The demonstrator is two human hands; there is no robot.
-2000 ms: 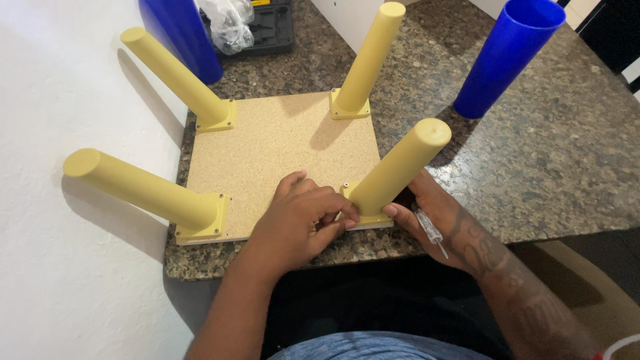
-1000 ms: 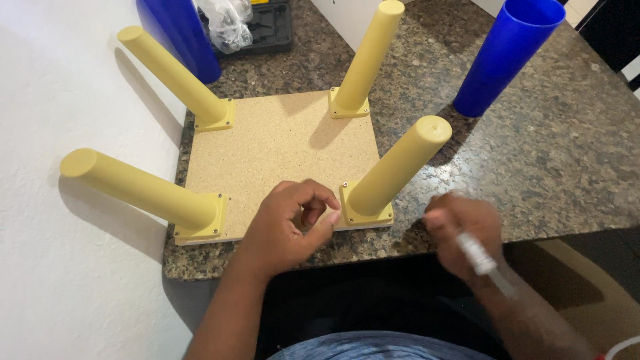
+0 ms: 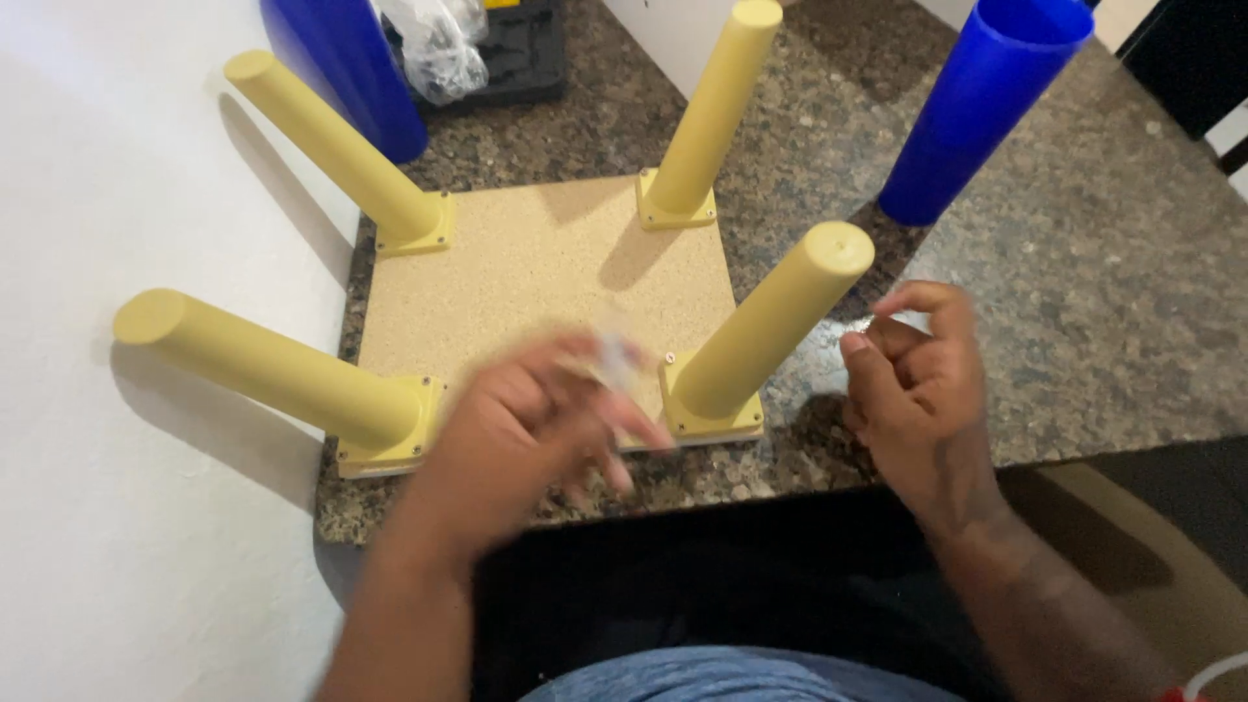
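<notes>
A particle-board panel (image 3: 546,283) lies on the granite counter with yellow tapered legs standing at its corners. Screws show in the square base plates. My left hand (image 3: 546,429), blurred, is over the panel's near edge, left of the near right leg (image 3: 775,322). A clear, blurred object (image 3: 614,359) is at its fingers; its kind cannot be told. To the right of that leg, my right hand (image 3: 912,370) is raised over the counter, fingers curled and the thumb near the index finger. Whether something small is between them cannot be told.
A blue tapered cup (image 3: 975,117) stands at the back right. Behind the far left leg is another blue object (image 3: 346,73), beside a clear plastic bag (image 3: 439,49) on a black case (image 3: 526,49). A white wall (image 3: 146,507) borders the left side.
My right hand has left the near right leg's base and risen to its right; the clear-handled tool seen in it earlier no longer shows there. A clear object now shows at my left hand.
</notes>
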